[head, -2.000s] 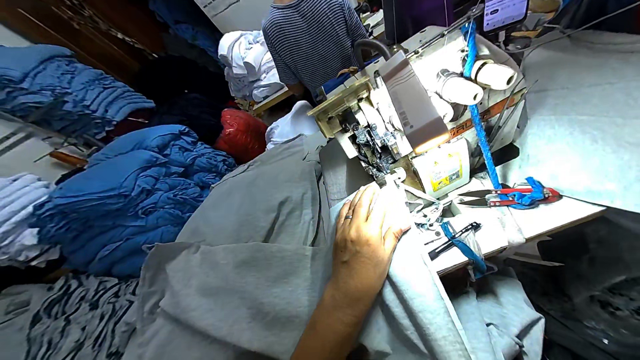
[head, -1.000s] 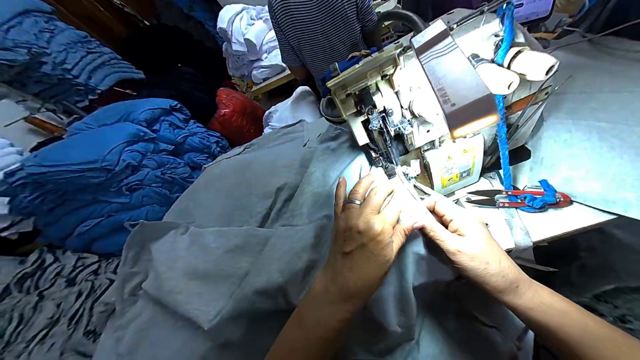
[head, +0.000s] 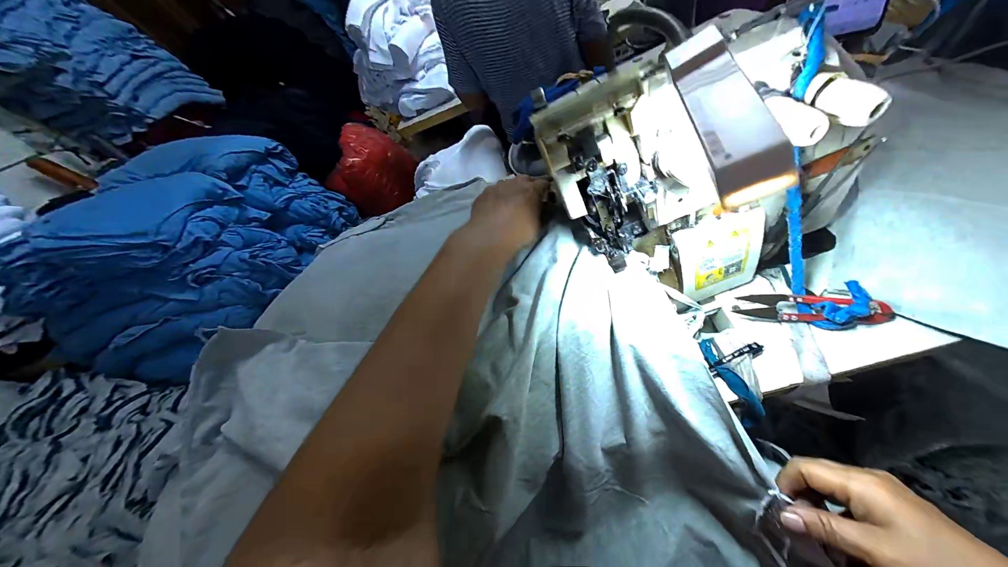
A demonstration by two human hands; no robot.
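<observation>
Grey fabric (head: 598, 370) lies under the presser area of an overlock sewing machine (head: 630, 173) and spreads down toward me. My left hand (head: 512, 206) reaches to the far side of the machine head, resting on the fabric's back part; its fingertips are hidden behind the machine's edge. At the lower right, my right hand (head: 858, 504) pinches the fabric's edge between thumb and fingers, beside some loose threads. Red-handled thread snips (head: 827, 309) wrapped with blue cloth lie on the table right of the machine.
Blue fabric (head: 181, 244) is heaped at the left, near a red plastic bag (head: 372, 169). Patterned fabric (head: 79, 465) lies lower left. Thread cones (head: 849, 99) stand behind the machine. A person in a striped shirt (head: 516, 59) is beyond it. A black tool (head: 739, 353) lies at the table edge.
My left hand has moved from in front of the needle area to the machine's far left side. My right hand, beside the left one a second ago, is now at the lower right on the fabric edge.
</observation>
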